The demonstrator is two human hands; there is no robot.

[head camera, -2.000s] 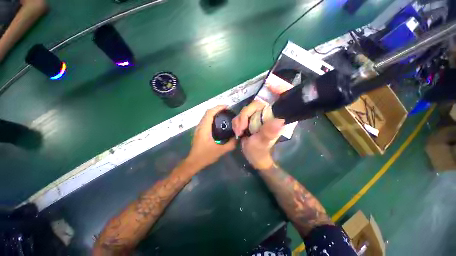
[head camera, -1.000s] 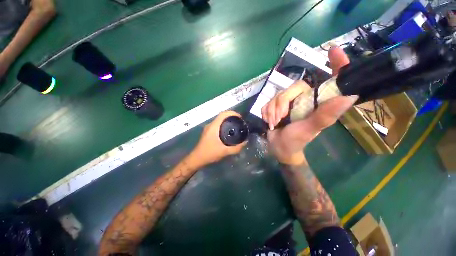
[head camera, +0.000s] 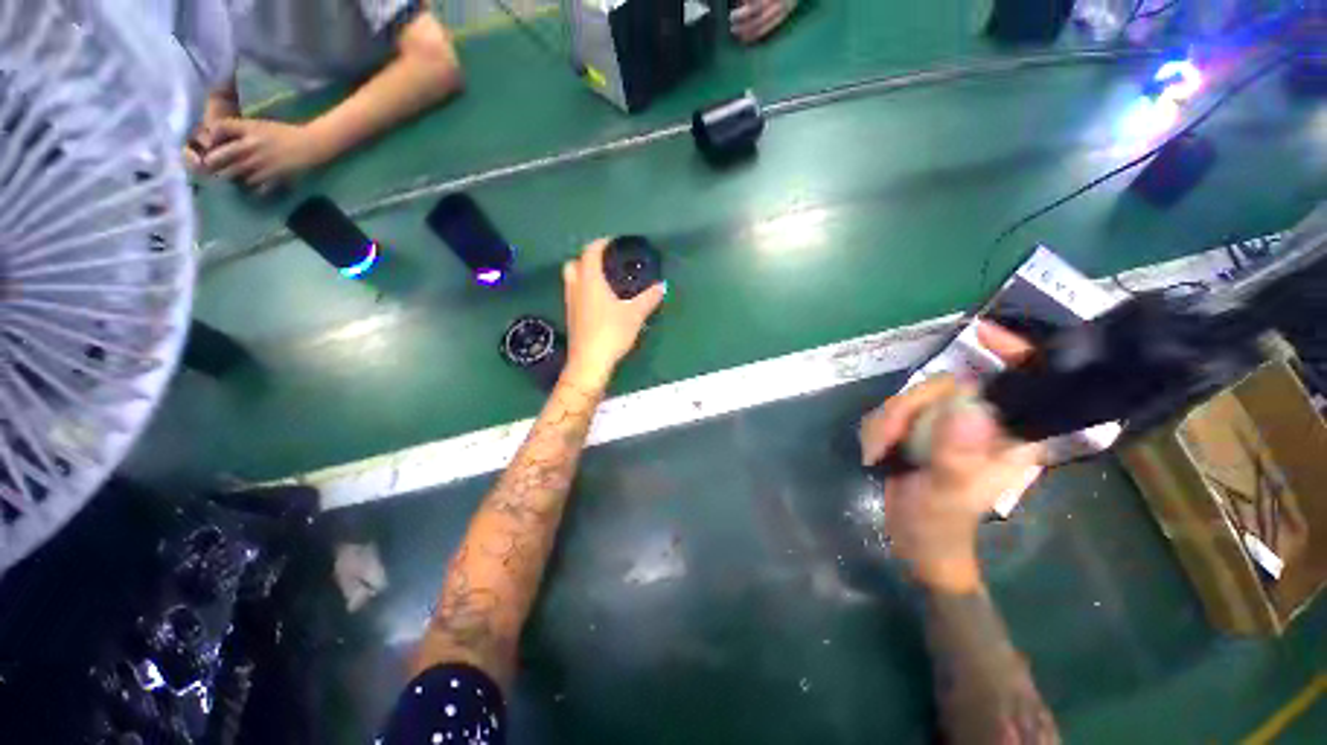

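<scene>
My left hand is shut around a black cylindrical unit over the green belt, beyond the white rail; a small blue glow shows at the unit's lower rim. My right hand grips the beige-taped handle of the black electric screwdriver, to the right on the near side of the rail; its tip is blurred. Another unit with a ringed end facing up is just left of my left hand. The white-and-black screw feeder is partly hidden behind my right hand and the driver.
Two units with lit rims and a dark one are on the belt. A white fan fills the left edge, above shiny black trays. A cardboard box is at right. Another person's arms are across the belt.
My left hand has carried the unit away from the driver, forward and left over the belt. My right hand still holds the driver. The view has shifted left, bringing in the fan.
</scene>
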